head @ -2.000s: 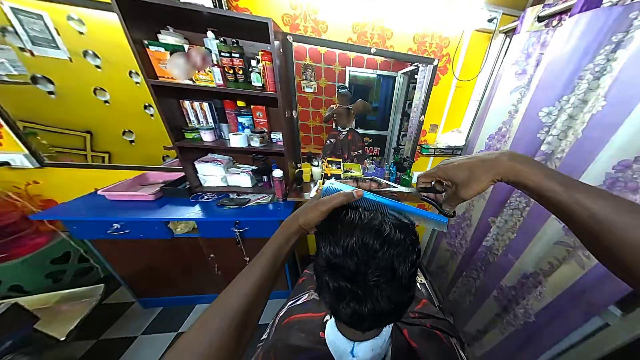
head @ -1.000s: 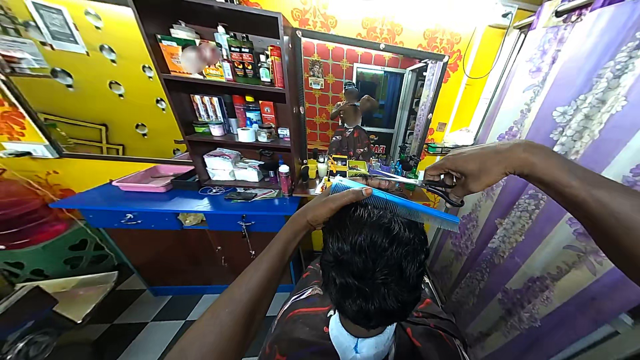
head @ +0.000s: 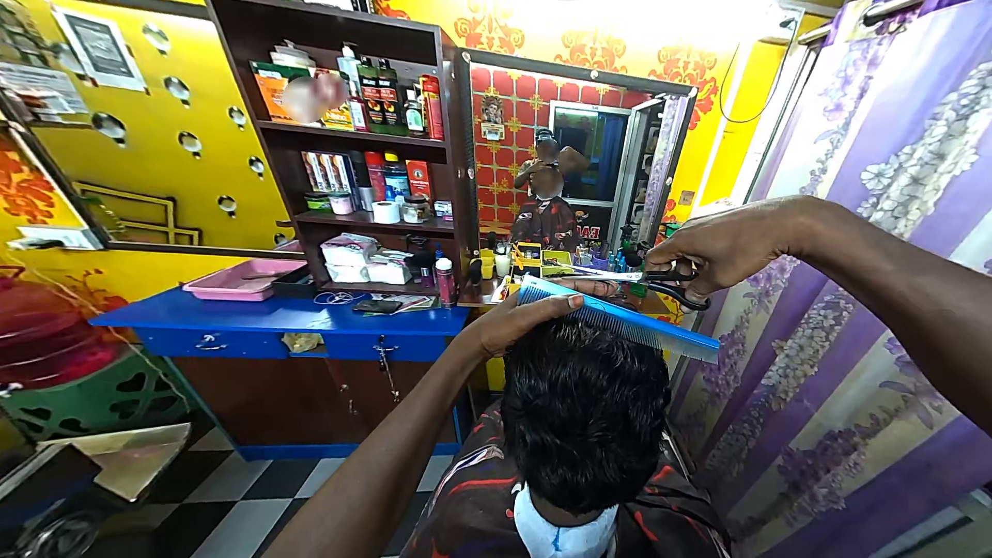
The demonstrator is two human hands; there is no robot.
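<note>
My left hand (head: 535, 310) grips the end of a blue comb (head: 620, 314), thumb on top, above the front of a seated person's dark hair (head: 585, 411). The comb slants down to the right with its teeth facing the hair. Black-handled scissors (head: 670, 285) are in my right hand (head: 713, 252), their blades pointing left just beyond the comb, near my left fingers. The blade tips are partly hidden by those fingers. The person wears a dark cape (head: 480, 480) with red marks and a pale blue neck strip (head: 564, 531).
Ahead stand a wall mirror (head: 511, 170) and a dark shelf unit (head: 372, 213) with bottles and boxes. A blue counter (head: 287, 318) with a pink tray (head: 240, 280) is at the left. A purple floral curtain (head: 837, 310) hangs close on the right.
The view has shifted slightly. My right hand with the scissors sits a little closer to the comb than in the earliest frame; the comb keeps nearly the same place over the hair.
</note>
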